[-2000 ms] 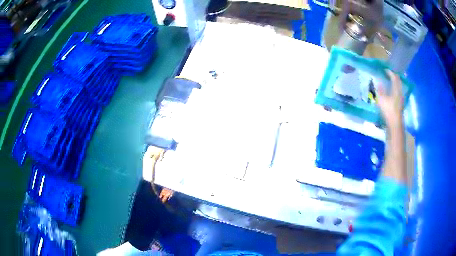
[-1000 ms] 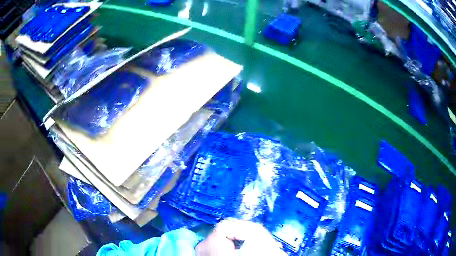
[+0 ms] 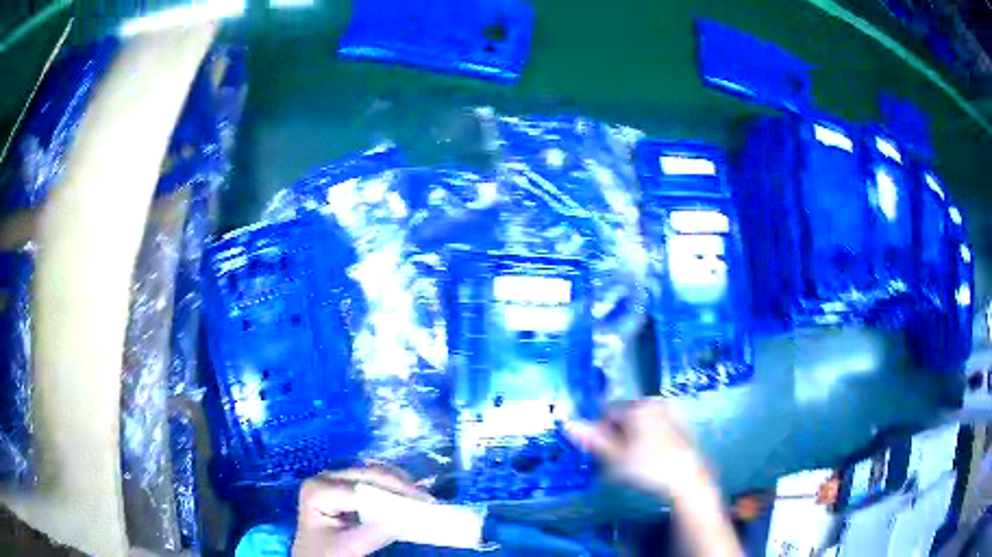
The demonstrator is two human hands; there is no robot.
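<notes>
My left hand [image 3: 332, 514] is at the bottom, holding a white slip [image 3: 424, 517] that points right. My right hand [image 3: 658, 452] is blurred, with its fingertips at the lower right edge of a blue plastic housing [image 3: 520, 370]. I cannot tell whether it grips anything. That housing lies flat with white labels near its top. Clear plastic film [image 3: 392, 316] lies around it. Another blue housing with ribs and holes [image 3: 277, 348] lies to its left.
Labelled housings [image 3: 696, 261] lie to the right, with a curved row of stacked housings [image 3: 843, 218] beyond. Two loose housings lie at the back. A tan divider [image 3: 103, 272] and bagged housings are at the left. White papers or boxes [image 3: 803, 517] show at the lower right of the green bench [image 3: 761, 419].
The view has moved closer over the loose housings, and the divider stack now shows at the left edge. Both hands are now in view, the left with a white slip.
</notes>
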